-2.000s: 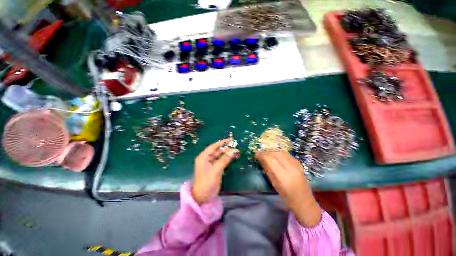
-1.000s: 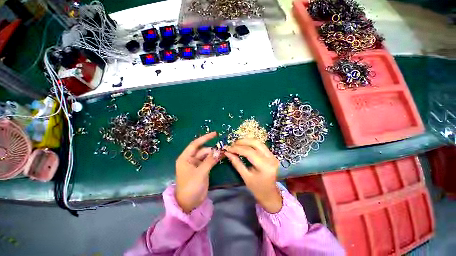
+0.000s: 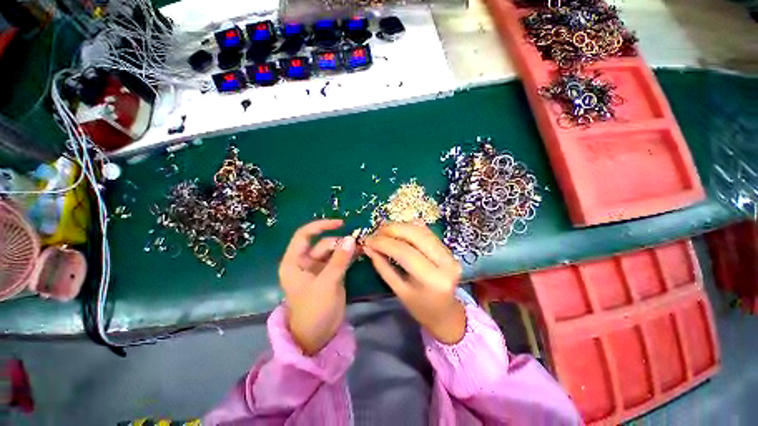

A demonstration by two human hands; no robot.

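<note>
My left hand (image 3: 314, 279) and my right hand (image 3: 417, 270) meet at the fingertips over the green mat. They pinch a tiny part between them, mostly hidden by the fingers; it looks like a small ring fitting. A pale gold pile of tiny fittings (image 3: 411, 204) lies just beyond my right hand. A dense pile of silver and coppery ring parts (image 3: 492, 200) lies to its right. A looser, darker ring pile (image 3: 218, 206) lies left of my left hand. Loose silvery specks lie between the piles.
A red compartment tray (image 3: 636, 179) holds heaped rings at the right. Stacked red trays (image 3: 627, 333) sit below the bench edge. Small black units with lit screens (image 3: 295, 66) stand on a white board. White cables (image 3: 125, 42), a red-and-white device (image 3: 116, 116) and a pink fan (image 3: 15, 245) are at left.
My right hand has come from the pale pile to my left fingertips, and the two stay together. The bench scene has shifted left and slightly up in view.
</note>
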